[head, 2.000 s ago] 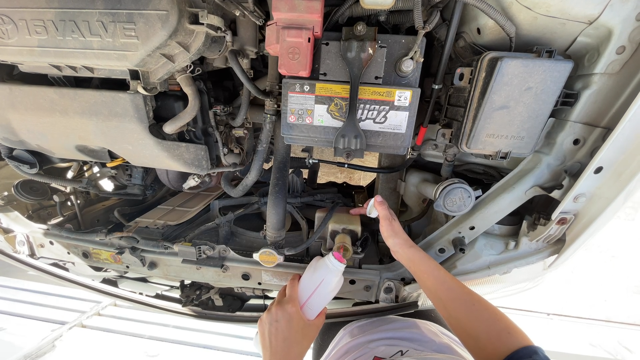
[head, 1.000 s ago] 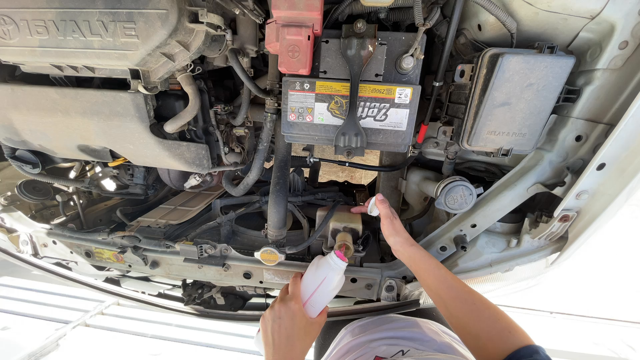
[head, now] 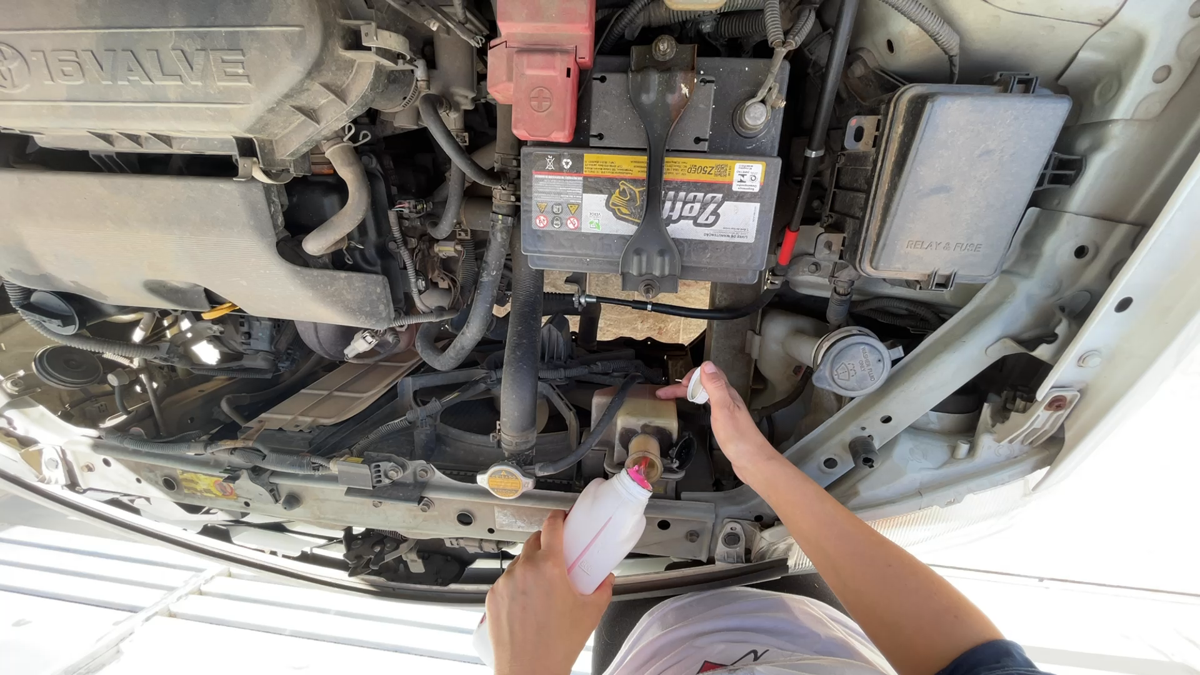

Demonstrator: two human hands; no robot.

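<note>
My left hand (head: 544, 595) is closed around a white plastic bottle (head: 607, 527), tilted with its mouth at the open filler neck (head: 644, 454) of the coolant reservoir. Pink liquid shows at the bottle's mouth. The translucent, yellowed coolant reservoir (head: 614, 417) sits behind the front crossmember. My right hand (head: 731, 422) holds a white cap (head: 697, 385) between its fingers, and one fingertip touches or nearly touches the reservoir's top.
The radiator cap (head: 505, 481) lies left of the reservoir. Beyond are the battery (head: 647, 211), a thick radiator hose (head: 519, 375) and the engine cover (head: 159, 75). The washer fluid cap (head: 851, 362) and relay and fuse box (head: 961, 183) stand to the right.
</note>
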